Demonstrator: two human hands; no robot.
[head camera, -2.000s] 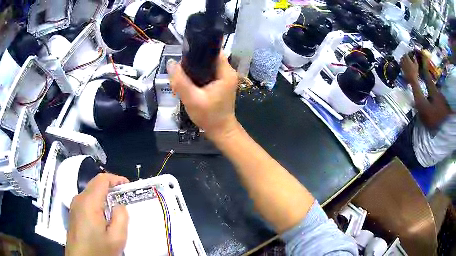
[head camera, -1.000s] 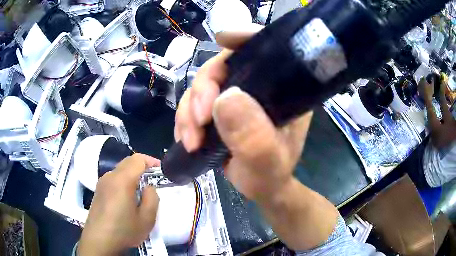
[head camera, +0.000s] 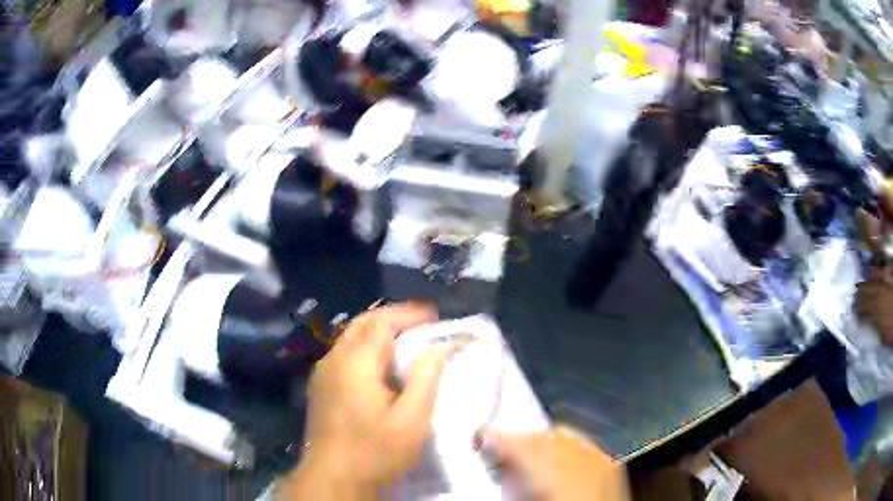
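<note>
The picture is blurred. A white mounting bracket (head camera: 477, 382) lies low in the middle, in front of me. My left hand (head camera: 367, 401) grips its left side near the far end, with the thumb over the frame. My right hand (head camera: 553, 464) is at the bracket's right side near the bottom edge, partly cut off; its fingertips are at the bracket. The black electric screwdriver (head camera: 619, 220) hangs tilted to the right of the bracket, apart from both hands. Blur hides the small parts and wires in the bracket.
White-and-black camera units (head camera: 245, 328) crowd the left and back left. The grey-white screw feeder (head camera: 450, 186) stands behind the bracket, beside a white post (head camera: 576, 98). More cameras lie on printed sheets (head camera: 707, 294) at right. A brown carton (head camera: 798, 445) is at lower right, an open parts box (head camera: 34, 440) at lower left.
My right hand has let go of the screwdriver and come down to the bracket; the screwdriver now hangs to the right. The view has shifted, and my left hand still holds the bracket.
</note>
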